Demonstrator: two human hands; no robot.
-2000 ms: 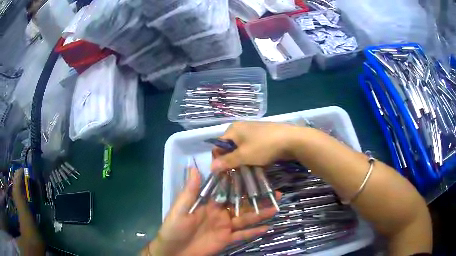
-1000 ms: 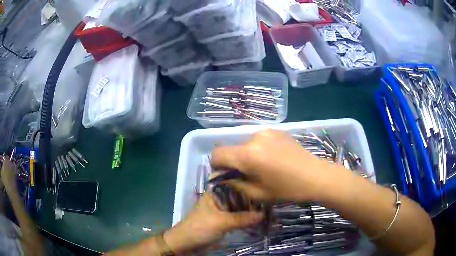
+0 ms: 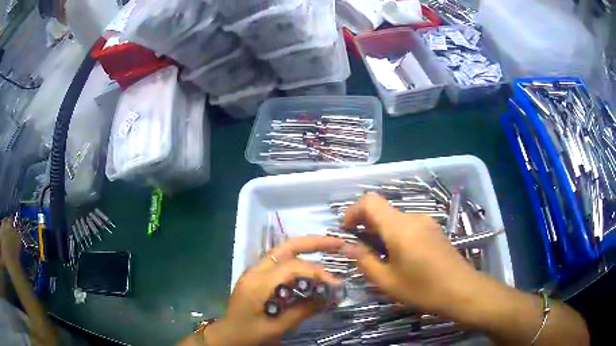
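My left hand [image 3: 270,287] holds a bunch of several metal cylinders [image 3: 302,286], their round dark ends with pale centres facing me. My right hand [image 3: 405,260] is over the white tray [image 3: 290,181], its fingertips close to my left fingers. A dark thing shows under the right palm, blurred and mostly hidden; it looks like the pen-like tool seen earlier. The white tray is heaped with silver cylinders [image 3: 405,203]. Some lie at its left inner side.
A clear plastic box [image 3: 253,145] of cylinders stands behind the tray. Blue crates [image 3: 564,250] are at right. A phone [image 3: 103,273], green item [image 3: 155,211] and loose parts [image 3: 91,226] lie left. Stacked boxes [image 3: 159,128] and a black hose [image 3: 57,149] stand there; a coworker's arm [image 3: 20,263] shows.
My left hand has closed around the cylinders that lay across its open palm, and their round ends now face me. My right hand has moved off the bunch to the right.
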